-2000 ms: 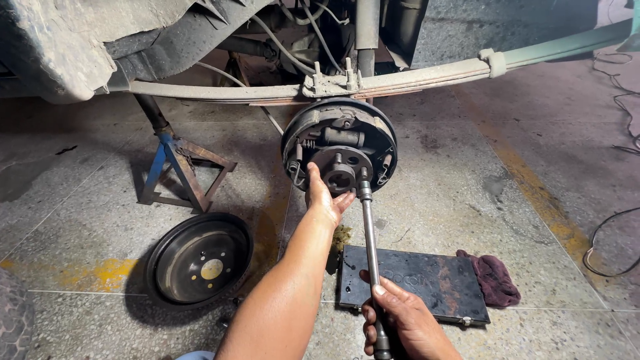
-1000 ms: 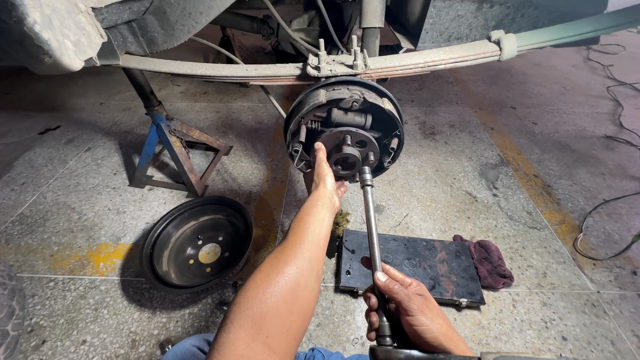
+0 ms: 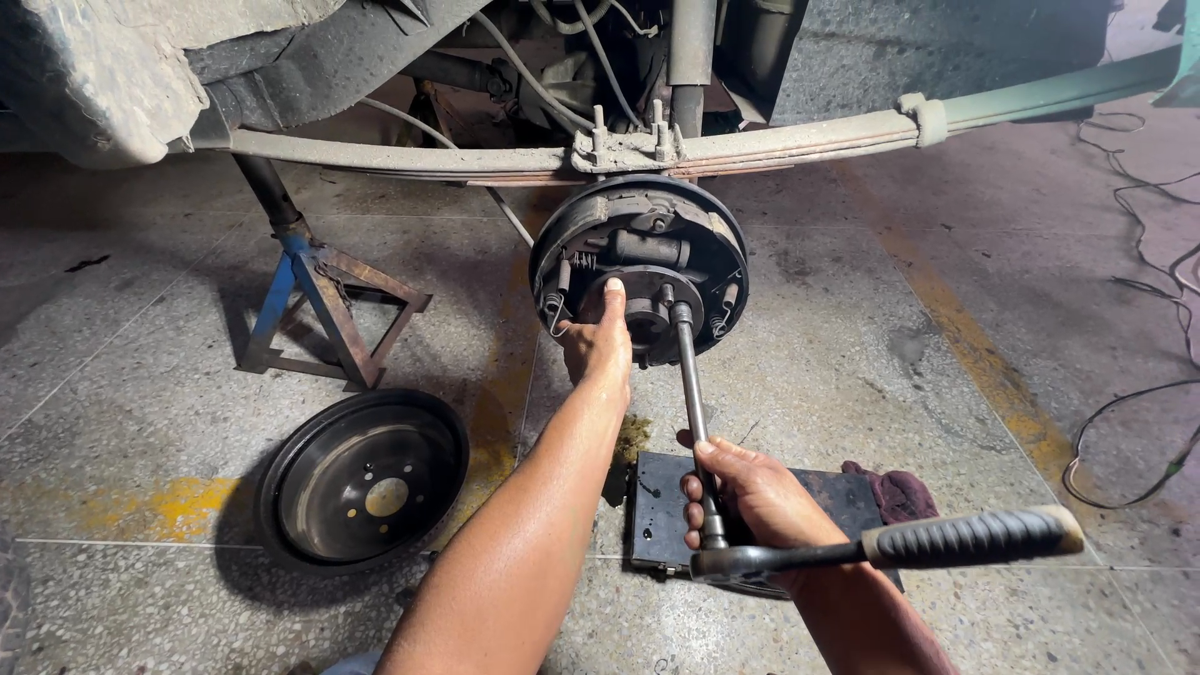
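Note:
My left hand [image 3: 602, 345] grips the left edge of the wheel hub flange [image 3: 689, 286], its thumb on the flange face. Around the hub sits the drum brake assembly [image 3: 652, 246] with its shoes, springs and wheel cylinder. My right hand [image 3: 750, 487] is closed around the lower part of a long socket extension bar [image 3: 692, 389]. The bar's upper end, with a socket [image 3: 682, 314], meets the hub beside a wheel stud; how it seats inside is hidden. At its lower end is a ratchet [image 3: 727, 562], whose black ribbed handle [image 3: 975, 537] points right.
A brake drum [image 3: 323, 497] lies on the floor at left, near a blue, rusty jack stand [image 3: 323, 300]. A black tool case [image 3: 656, 511] and a dark red cloth [image 3: 905, 495] lie below the hub. The leaf spring [image 3: 797, 141] crosses above; cables [image 3: 1139, 394] lie at right.
The ratchet handle, mostly out of frame a second ago, now shows pointing right. Both hands keep their places on the hub and the extension bar.

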